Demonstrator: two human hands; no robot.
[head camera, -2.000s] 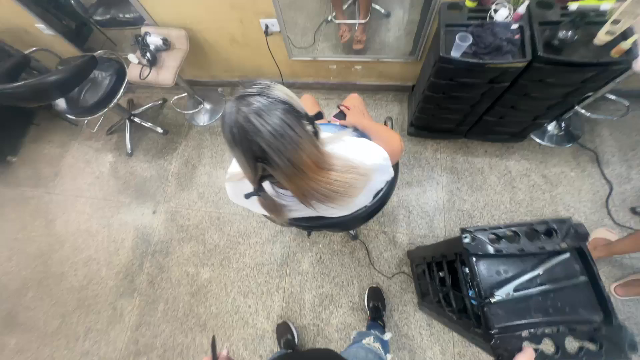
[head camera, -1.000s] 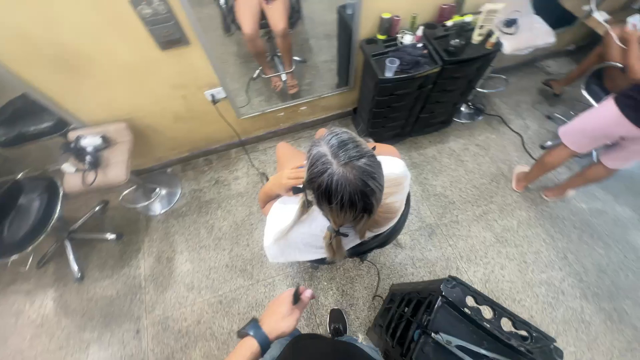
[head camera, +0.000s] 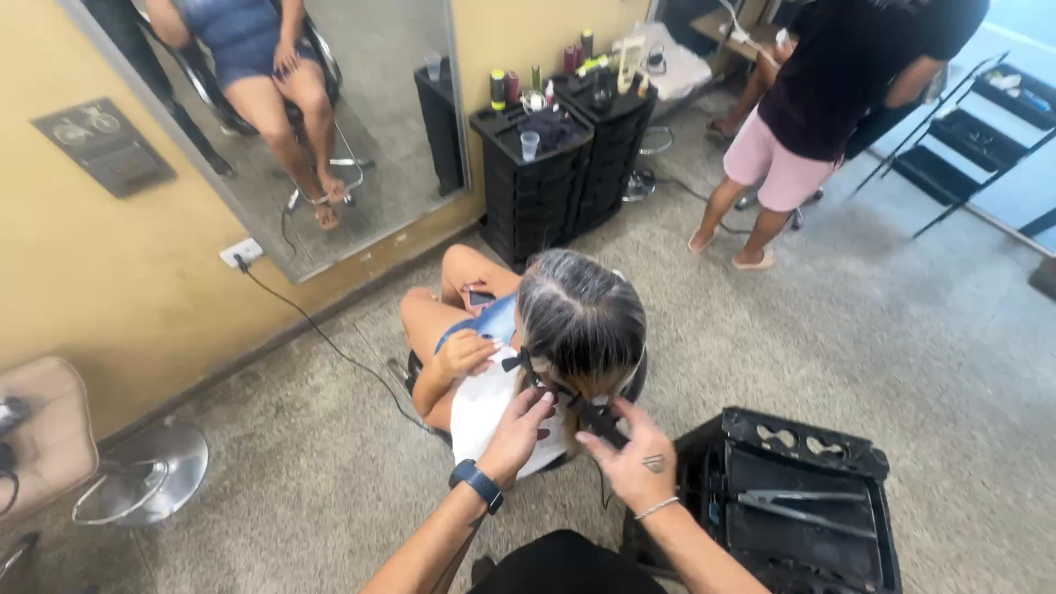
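Observation:
A seated person's head of dark, grey-streaked hair (head camera: 582, 318) is just beyond my two hands, a white towel or cape (head camera: 474, 408) over the shoulders. My left hand (head camera: 524, 429), with a watch on its wrist, is at the hair on the left, fingers bent near a black hair clip (head camera: 520, 363); whether it grips anything is not clear. My right hand (head camera: 631, 458) holds a dark object, perhaps a hair clip (head camera: 600, 421), between thumb and fingers at the lower back of the head. The seated person's own hand is left of the clip.
A black trolley (head camera: 808, 520) with a metal hair straightener or tongs (head camera: 808, 507) stands at lower right. Black drawer carts (head camera: 532, 186) with bottles stand by the wall mirror (head camera: 371, 99). A power cord (head camera: 330, 346) runs along the floor at left. Another person (head camera: 792, 148) stands at upper right.
Both my hands are now at the seated person's hair; one second ago only my left hand showed, below the head, holding a small dark thing. The view has shifted.

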